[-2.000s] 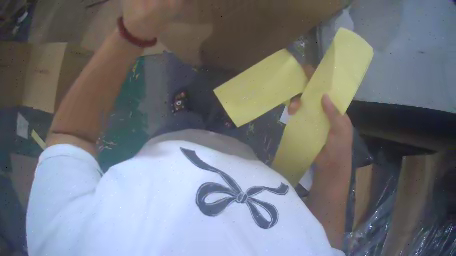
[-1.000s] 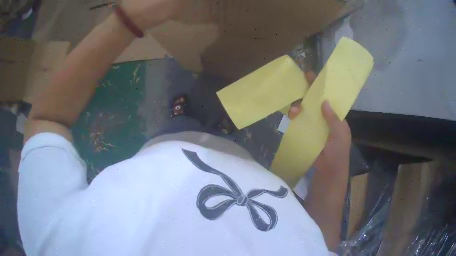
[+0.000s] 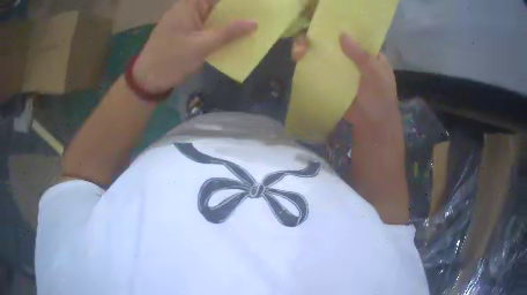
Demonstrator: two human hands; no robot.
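Yellow label sheets (image 3: pixel 332 69) hang as a long folded strip at the top centre, cut off by the upper edge. My right hand (image 3: pixel 373 80) grips the strip, with the thumb on its face and a fingertip at its left side. My left hand (image 3: pixel 188 43), with a red bead bracelet on the wrist, holds the left part of the yellow sheets (image 3: pixel 245 49) with the thumb over its face. Some of the left fingers are hidden or cut off at the top edge. No print can be made out on the sheets.
Brown cardboard (image 3: pixel 52 52) stands at the upper left, near a narrow yellow strip (image 3: pixel 48 137) on the floor. A pale grey surface (image 3: pixel 462 46) is at the upper right. Crinkled clear plastic wrap (image 3: pixel 456 248) and brown cardboard edges (image 3: pixel 488 190) are at the lower right.
My left hand has come down from the top edge and taken hold of the left yellow part. My right hand and the sheets have moved up in the view.
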